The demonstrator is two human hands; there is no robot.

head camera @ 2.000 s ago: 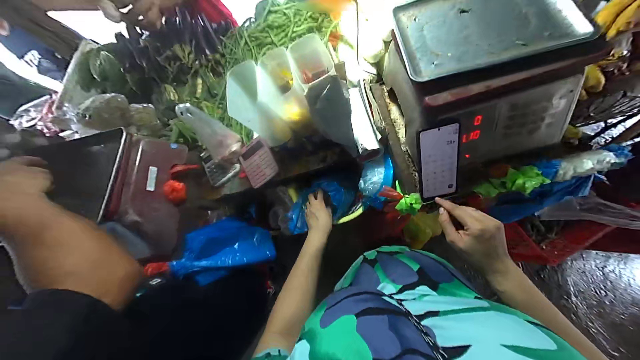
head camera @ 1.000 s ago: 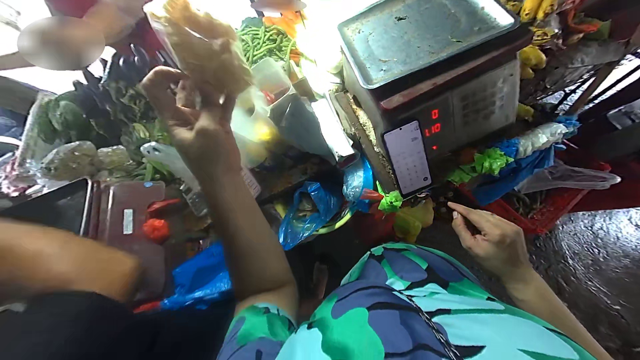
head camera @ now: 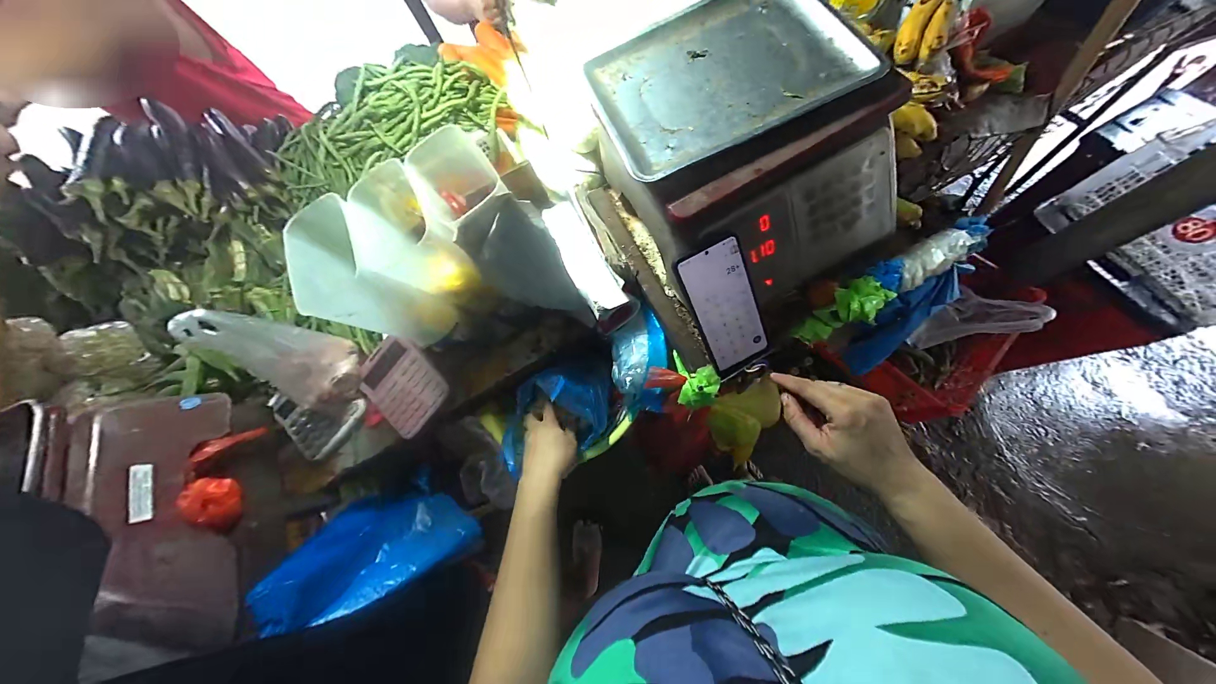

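Note:
My left hand [head camera: 549,445] reaches into a blue plastic bag [head camera: 581,391] that lies in a round container with a yellow-green rim; its fingertips are hidden inside, so what they touch cannot be told. Beside the lower edge of a smartphone [head camera: 724,306], my right hand [head camera: 841,427] is held with thumb and forefinger near each other, and nothing is visible between them. The phone leans upright against the front of a digital scale [head camera: 798,180] and shows a calculator. Knotted green plastic [head camera: 700,388] sits by the phone's lower left corner.
Clear plastic bins [head camera: 351,266], a pink calculator [head camera: 406,385] and a pile of green beans [head camera: 399,114] stand to the left, with eggplants [head camera: 180,152] beyond. A second scale [head camera: 161,475] is at far left. A red crate [head camera: 950,380] lies right. Another person stands at upper left.
My left hand has come down from the upper left, where it was at a filled clear bag, into the blue bag. My right hand stays near the phone. The arm at far left has gone from view.

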